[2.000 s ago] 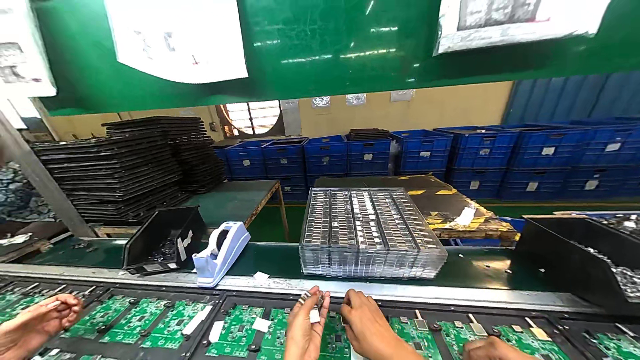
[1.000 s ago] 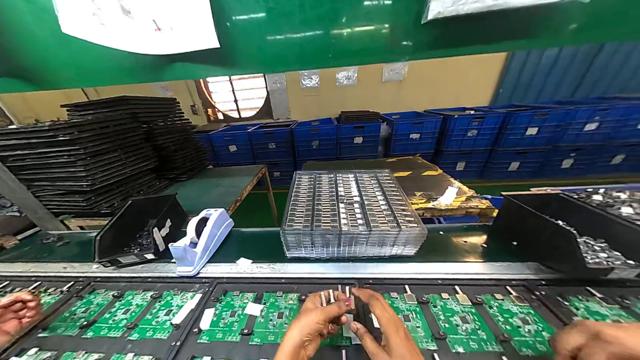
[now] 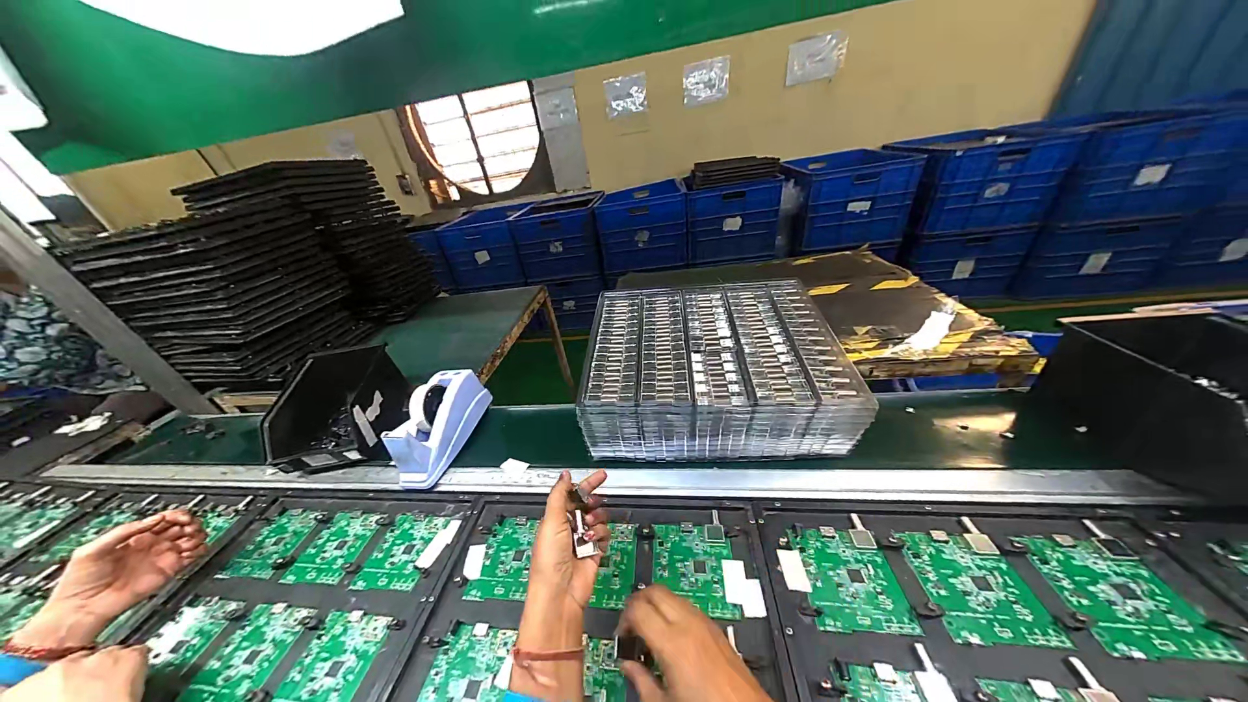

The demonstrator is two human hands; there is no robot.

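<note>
My left hand (image 3: 570, 546) is raised over the green circuit boards, palm up, with small metal-cased parts (image 3: 583, 536) held in its fingers. Lower and to the right, my right hand (image 3: 678, 648) reaches down over a board in the same black tray, its fingers closed around a small dark part (image 3: 632, 647) that is partly hidden. Green circuit boards (image 3: 697, 565) lie in rows in black trays (image 3: 770, 585). Beyond the rail stands a stack of clear plastic trays (image 3: 721, 429) filled with small metal parts.
A co-worker's hands (image 3: 127, 565) are over the boards at the left. A white tape dispenser (image 3: 439, 429) and a black bin (image 3: 336, 409) stand behind the rail. Another black bin (image 3: 1150, 409) is at the right. Black trays (image 3: 244, 273) and blue crates (image 3: 639, 229) are stacked farther back.
My hands, together one second ago, are now apart. The right has gone down toward a board, while the left stays raised with parts. The hand at the right edge is out of view.
</note>
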